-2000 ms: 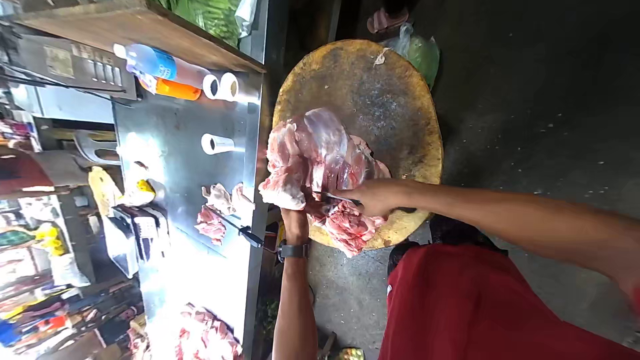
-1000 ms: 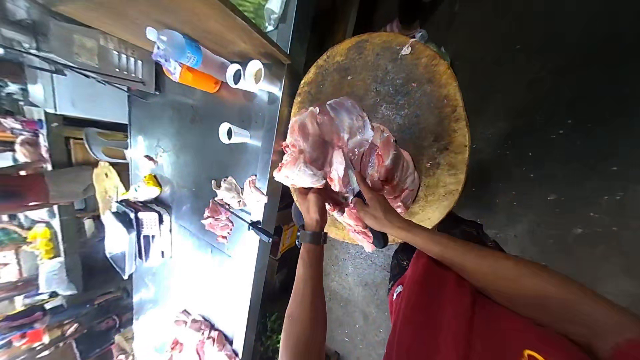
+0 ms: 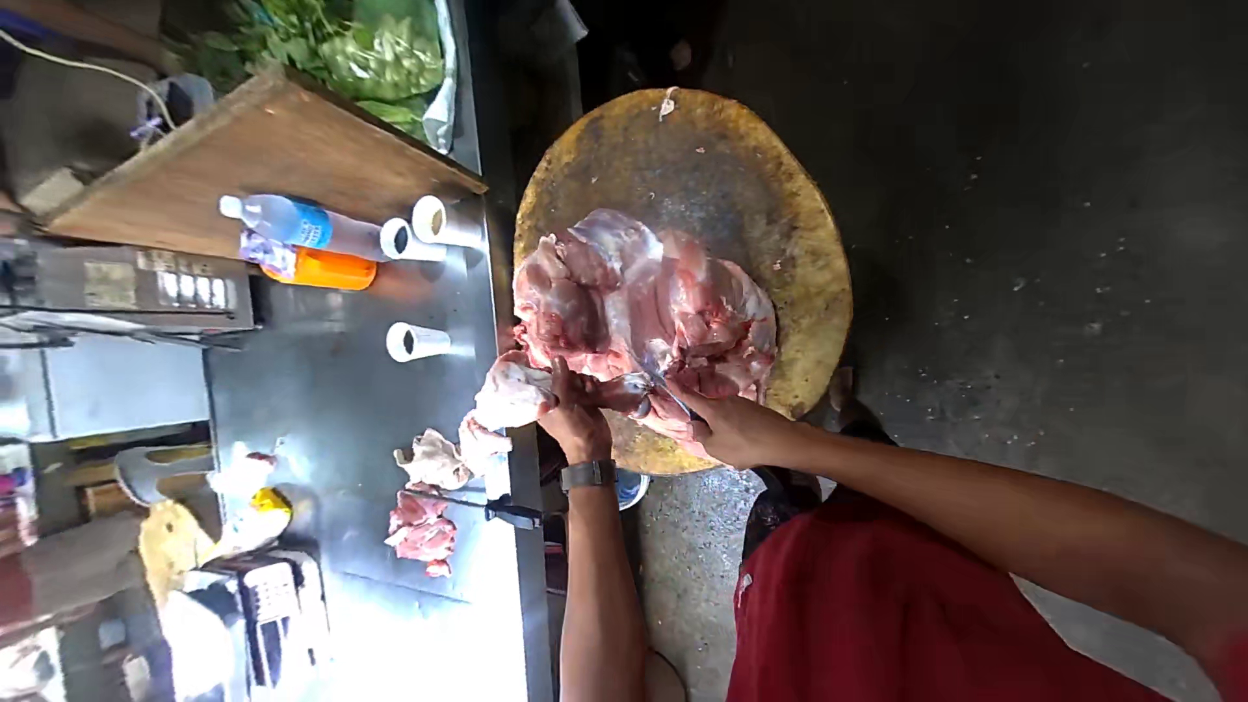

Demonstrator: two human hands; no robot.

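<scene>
A large piece of raw meat (image 3: 624, 302) lies spread over a round wooden chopping block (image 3: 799, 234). My left hand (image 3: 577, 409), with a dark watch on its wrist, grips a narrow, bone-like end of meat (image 3: 624, 392) at the near edge of the large piece. My right hand (image 3: 736, 424) holds a knife (image 3: 655, 372), its blade against the meat beside my left fingers; the handle is mostly hidden in the hand. A pale chunk (image 3: 515, 390) shows just left of my left hand, at the counter's edge.
On the metal counter (image 3: 331, 390) at left lie smaller meat pieces (image 3: 421, 526), a dark-handled tool (image 3: 512, 512), white cups (image 3: 417, 341), a plastic bottle (image 3: 302, 222) and an orange bottle (image 3: 327, 268). Leafy greens (image 3: 380, 58) sit behind a wooden board (image 3: 263, 166).
The large meat piece has been turned and lies more spread out on the block. My left hand has moved onto its near end, and my right hand stays close to it with the knife.
</scene>
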